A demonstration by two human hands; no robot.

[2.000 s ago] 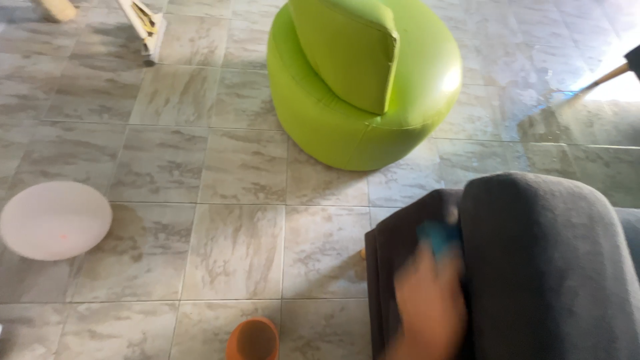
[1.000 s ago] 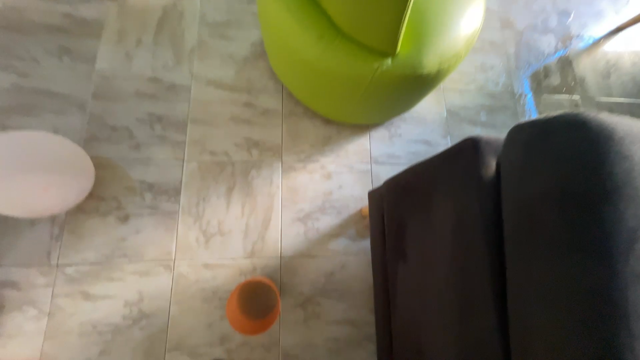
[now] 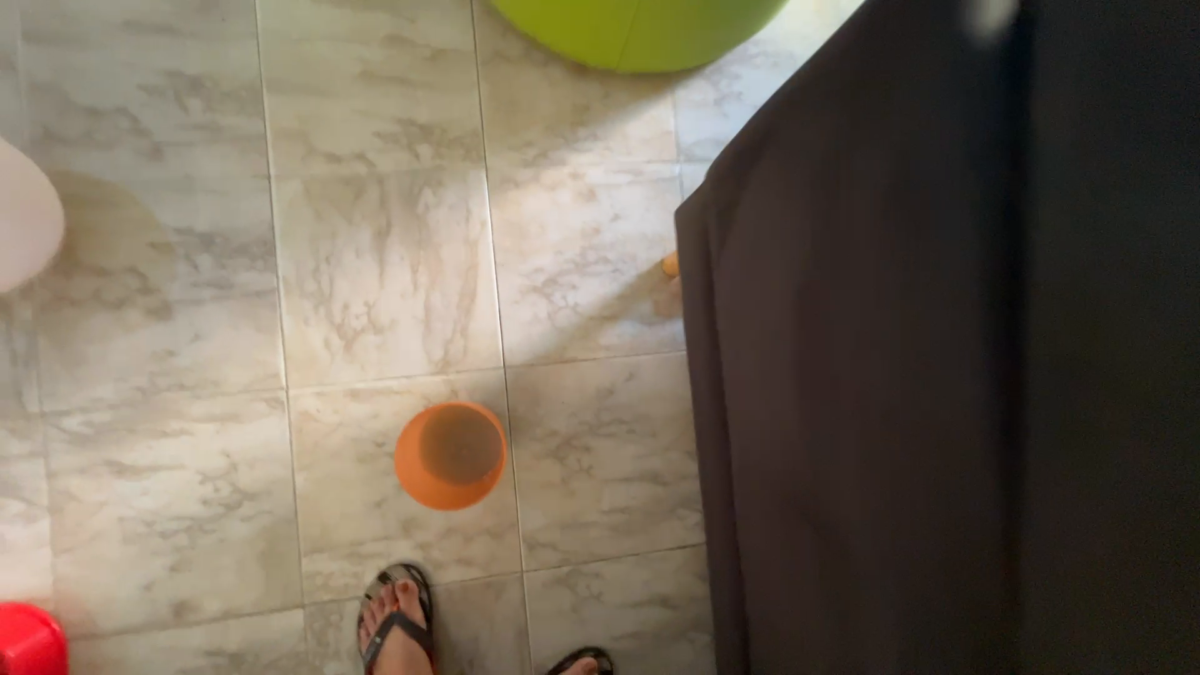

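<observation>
Neither of my hands shows in the head view now, so what they hold or touch cannot be seen. A dark fabric sofa [image 3: 862,356] fills the right side, with a deep seam or gap running down it and a small pale blurred spot near its top. On the tiled floor left of the sofa stands an orange container [image 3: 434,487] holding dark liquid. Below it is a foot in a black flip-flop [image 3: 397,619]. Part of a second foot in a flip-flop [image 3: 583,664] shows at the bottom edge.
A green rounded seat [image 3: 647,33] stands at the top. At the left edge is a pale rounded object [image 3: 23,220], and a red object [image 3: 28,640] is at the lower left. A short wooden leg [image 3: 670,265] pokes out from under the sofa.
Two seconds ago a hand with a blue thing was over the sofa; it is gone from view. The view has shifted down, so feet now show and the green seat is mostly cut off.
</observation>
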